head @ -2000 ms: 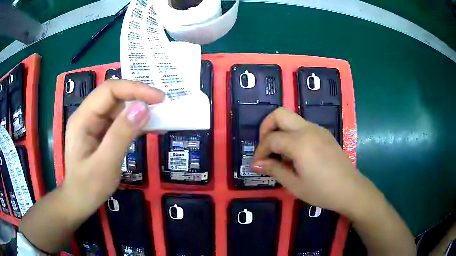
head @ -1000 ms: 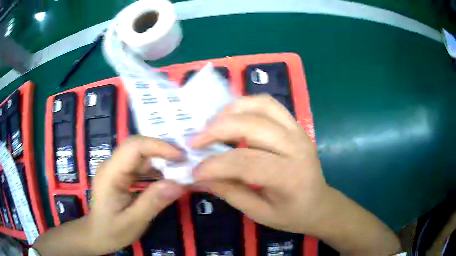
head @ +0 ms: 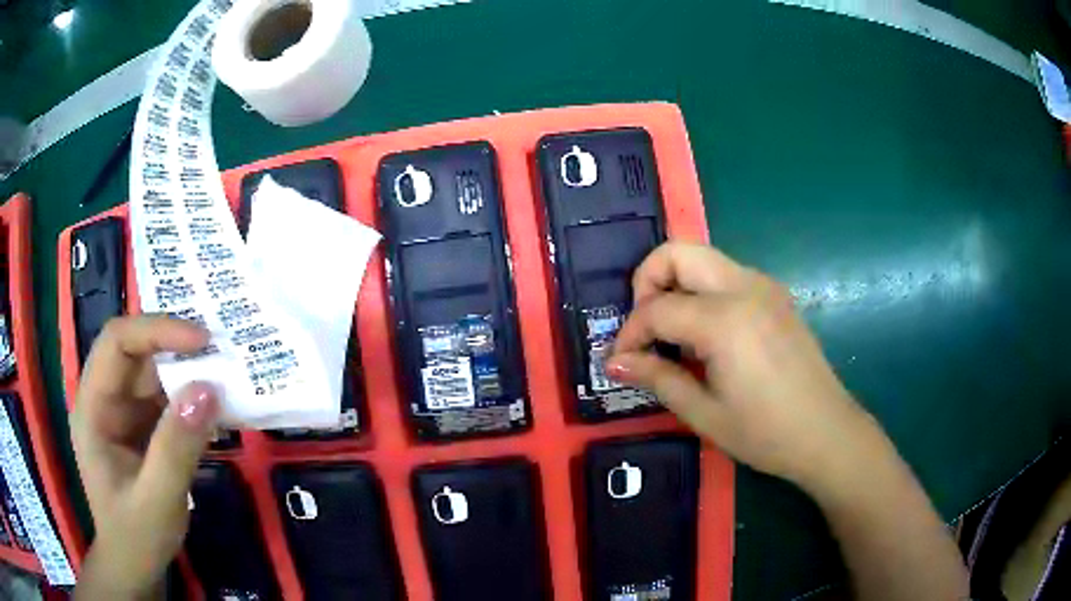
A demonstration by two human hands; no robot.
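Note:
My left hand (head: 147, 429) pinches the loose end of the small-label strip (head: 188, 223), which curves down from the small label roll (head: 308, 65); blank backing paper (head: 308, 264) folds up behind it. My right hand (head: 734, 358) has its thumb and finger together at the battery bay of the rightmost upper-row phone (head: 605, 229); a small white label shows at the fingertips, and I cannot tell whether it is held or lies in the bay. The neighbouring phone (head: 452, 282) has a white label in its bay. Both sit in the red-orange phone tray (head: 529, 444).
Lower-row phones (head: 482, 558) lie below. Another tray (head: 47, 446) with phones and a barcode strip (head: 29, 499) is at the left edge. A dark pen (head: 106, 176) lies on the green surface (head: 869, 200). Part of a person's arm (head: 1043, 552) shows at the lower right.
My hands were together on the strip a second ago and are now apart. My left hand has moved left with the strip; my right hand has moved right to the rightmost upper phone.

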